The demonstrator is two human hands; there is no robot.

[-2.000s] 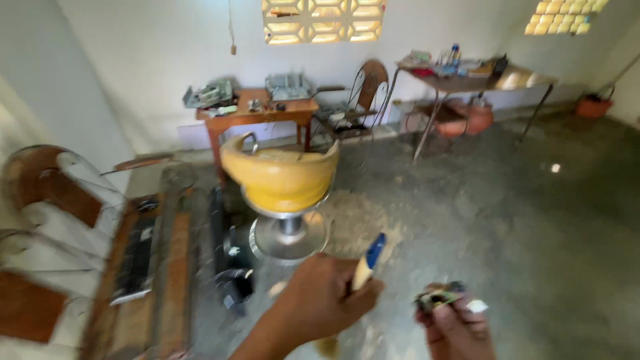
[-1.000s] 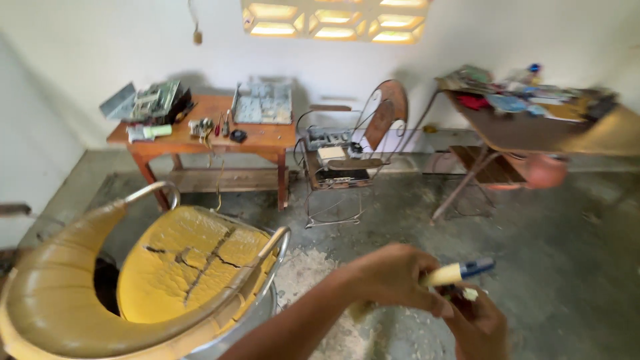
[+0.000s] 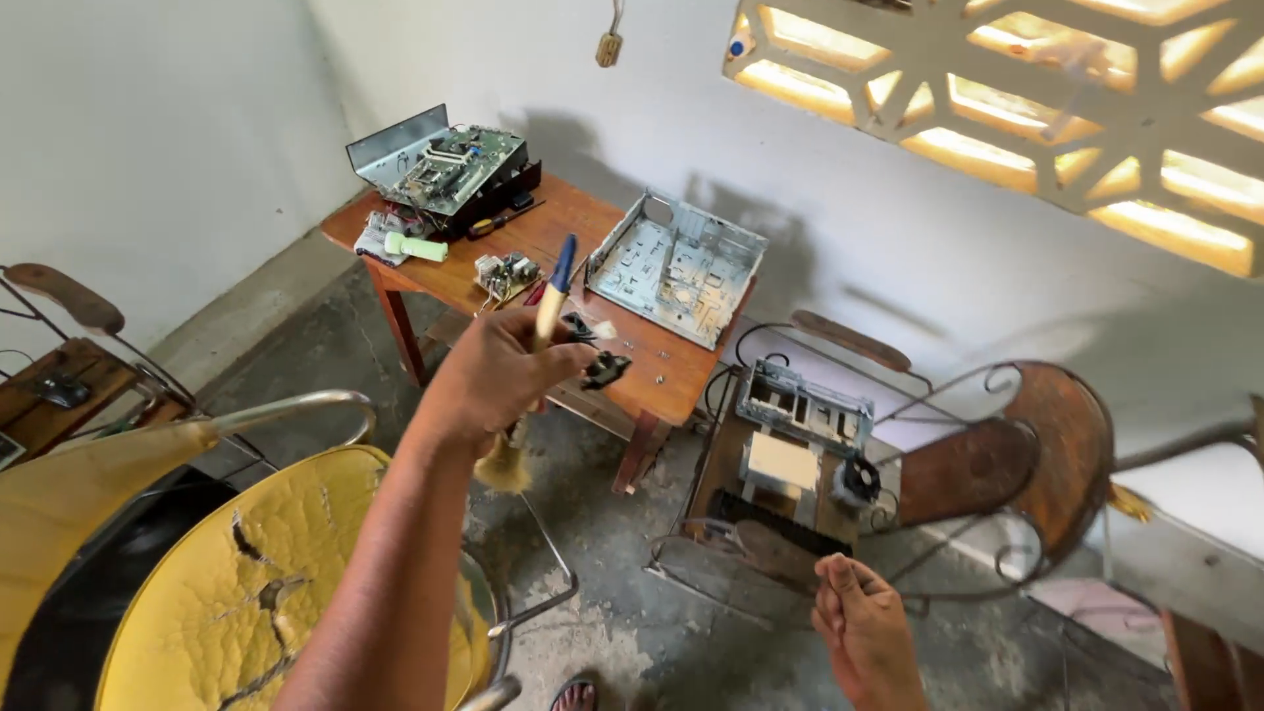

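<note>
My left hand (image 3: 499,380) grips a paintbrush (image 3: 556,296) with a pale handle and blue end, its bristles pointing down. At its fingertips is a small dark part (image 3: 606,370), too unclear to name. Another dark piece with a white end shows just behind; whether it is held cannot be told. Lower right, my right hand (image 3: 857,617) has its fingers pinched together, with nothing visible in them. Behind my left hand stands a wooden table (image 3: 632,341) with an open metal computer case (image 3: 681,267), a green circuit board (image 3: 464,168), a small electronic assembly (image 3: 506,276) and loose screws.
A cracked yellow chair seat (image 3: 247,583) is at lower left. A chair (image 3: 1062,464) at right bears a metal drive cage (image 3: 805,405) and a black fan (image 3: 857,481). A screwdriver (image 3: 484,227) and a pale green cylindrical object (image 3: 417,247) lie on the table.
My hands, together one second ago, are now apart. The small part seen at my right hand two seconds ago now appears at my left fingertips. The view has moved nearer the table.
</note>
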